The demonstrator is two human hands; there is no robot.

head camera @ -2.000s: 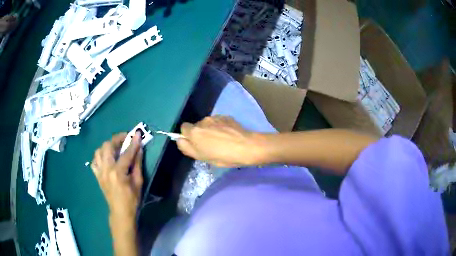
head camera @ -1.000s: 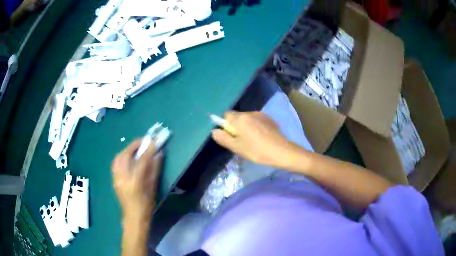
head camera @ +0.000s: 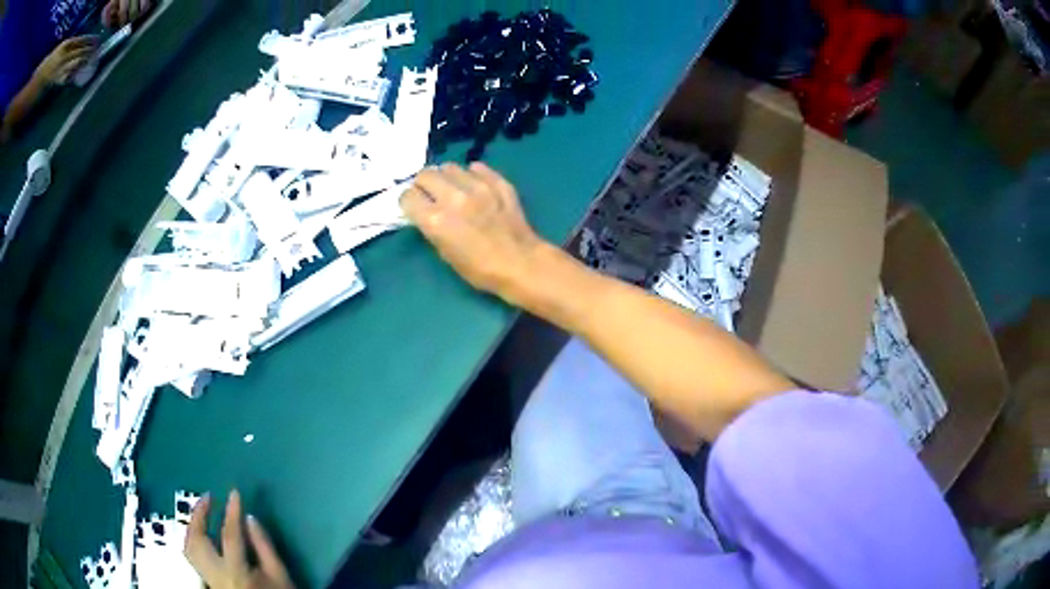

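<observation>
A heap of white plastic housings point(head camera: 305, 144) lies on the green bench. My right hand point(head camera: 466, 219) is at the heap's near right edge, with its fingers closed over the notched end of one white housing point(head camera: 371, 219). The slim hand tool is not visible. My left hand point(head camera: 238, 550) is at the bottom left, partly cut off by the frame edge, fingers apart and holding nothing visible. It is beside a small row of white housings point(head camera: 161, 552), which it partly covers. A pile of small glossy black parts point(head camera: 507, 78) lies beyond my right hand.
A tiny white speck point(head camera: 248, 437) lies on the green bench top point(head camera: 380, 345). An open carton point(head camera: 823, 253) with dark grey and white strips stands right of the bench, another carton point(head camera: 961, 345) beyond it. A red stool point(head camera: 846, 63) is farther back. Another person's hand point(head camera: 63, 60) shows top left.
My right hand has moved forward from the bench edge to the heap, and its tool no longer shows. My left hand has moved back to the small row; the housing it held is no longer in it.
</observation>
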